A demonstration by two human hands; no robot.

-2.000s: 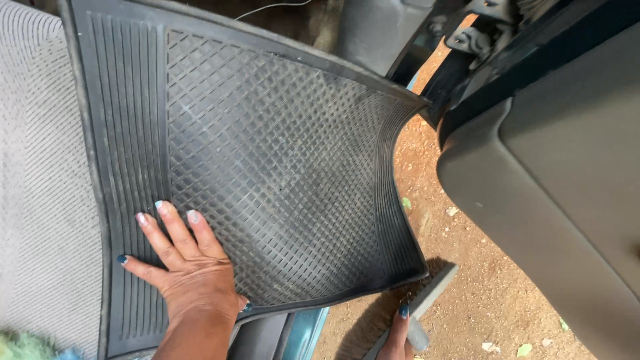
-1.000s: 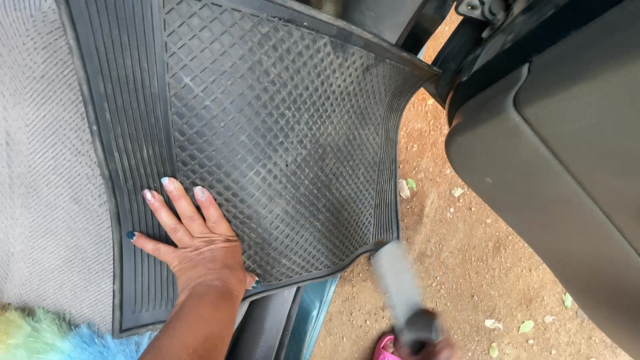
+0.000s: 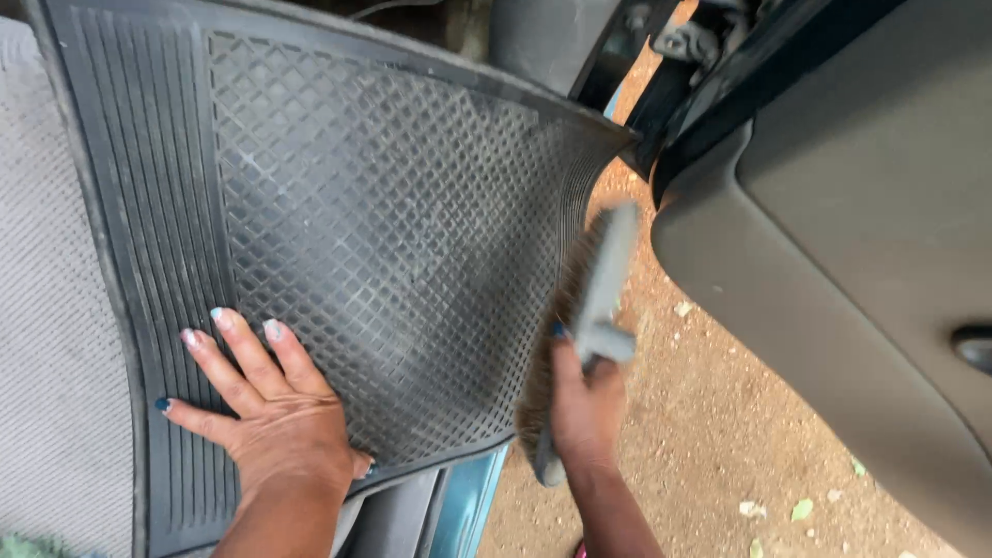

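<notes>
A black rubber car floor mat (image 3: 387,232) with a diamond grid and ribbed ends lies across the door sill, its right end bent over the edge. My left hand (image 3: 271,418) presses flat on the mat's ribbed left part, fingers spread, holding nothing. At the mat's right end, my right hand (image 3: 589,403) grips a grey brush (image 3: 608,271) with brown bristles, slightly blurred. The bristles face the mat and are against or very near its right edge.
The open car door (image 3: 837,248) stands at the right, with its hinge area above. Grey ribbed carpet (image 3: 62,325) lies at the left, with fluffy green material (image 3: 31,546) in the corner. A blue door sill (image 3: 465,504) and dirt ground (image 3: 697,465) show below.
My right hand has moved up with the brush from the lower edge of the view to beside the mat's right end. My left hand stays pressed on the mat.
</notes>
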